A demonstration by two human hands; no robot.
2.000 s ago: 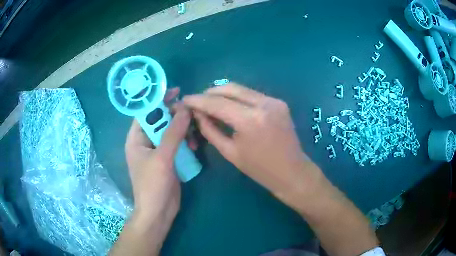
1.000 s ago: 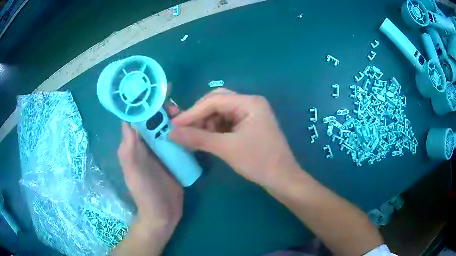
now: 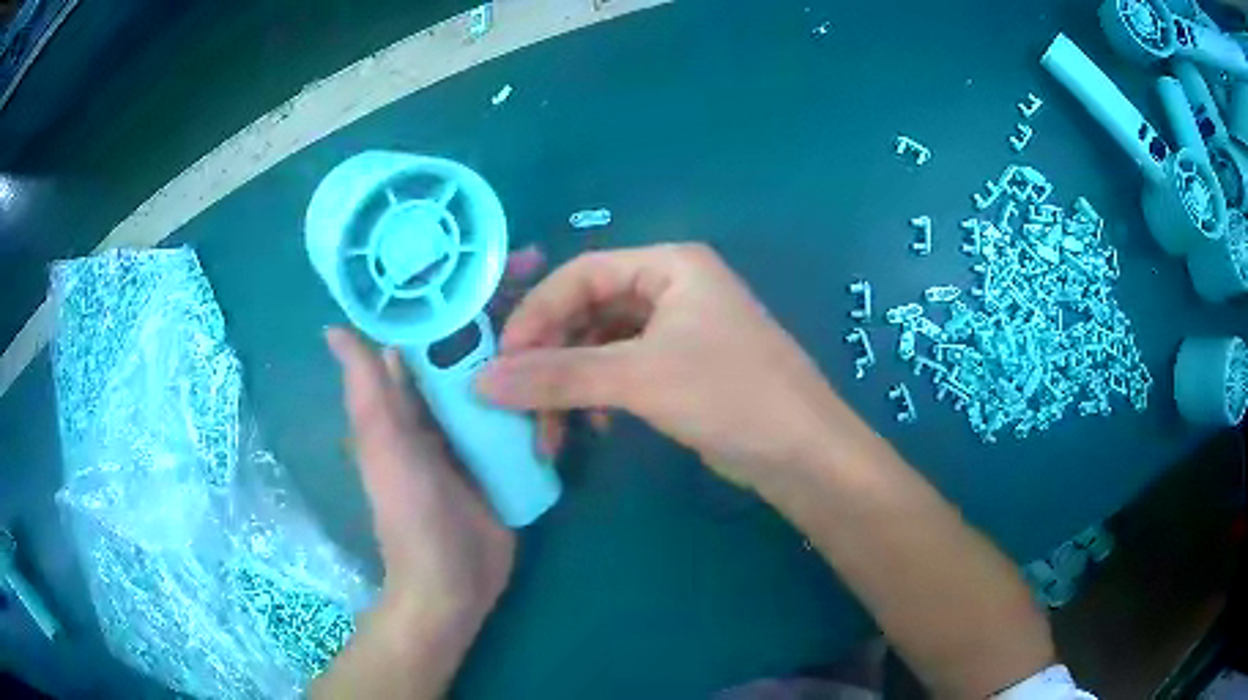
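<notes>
A light-blue fan housing (image 3: 486, 424) is held at the centre left, its spoked round head up and its handle slanting down to the right. My left hand (image 3: 431, 506) holds it around the handle from below and behind. My right hand (image 3: 650, 342) has thumb and index fingertips together at the handle, just below the dark oval opening (image 3: 459, 345). The fingertips hide the lower slot and whatever is between them. A pile of small light-blue clips (image 3: 1047, 321) lies to the right.
A clear bag of small parts (image 3: 151, 451) lies at left. A small flat piece (image 3: 590, 218) lies beyond my hands. Fan housings (image 3: 1188, 205) are heaped at upper right. A pale strip (image 3: 315, 116) edges the green table. Pieces show below the table edge at lower right.
My left hand and the housing have shifted slightly right, and the head has tilted. My right fingertips have moved from beside the housing onto the handle, over the lower slot.
</notes>
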